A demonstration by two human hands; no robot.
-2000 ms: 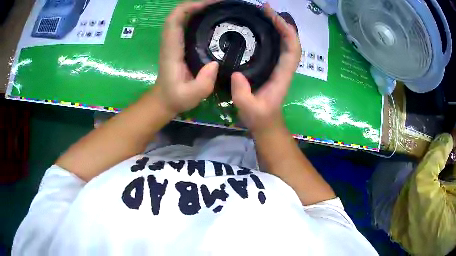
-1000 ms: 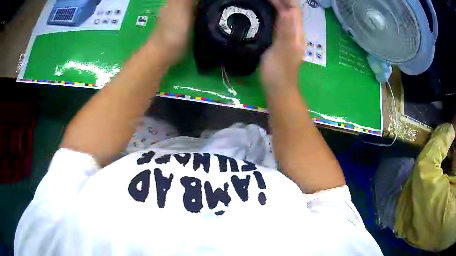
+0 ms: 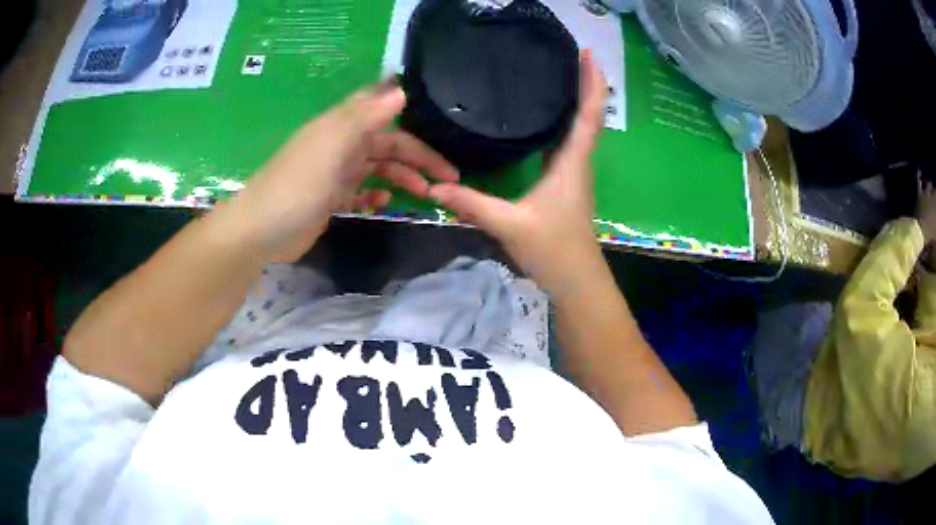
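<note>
A black speaker body is at the top centre, its plain smooth black end facing up toward me. A small part of something whitish shows at its far edge. My right hand is against the body's right and near side, fingers along the side and thumb pointing left below it. My left hand is at the body's lower left with fingers apart and curled. It holds nothing that I can see, and its fingertips are close to my right thumb.
A glossy green printed carton sheet covers the tabletop. A pale blue-grey desk fan stands at the upper right, its cable hanging over the table edge. A person in yellow is at the right.
The body now shows a plain black end instead of the white broken ring seen before. My left hand has come off its side and moved down to the lower left.
</note>
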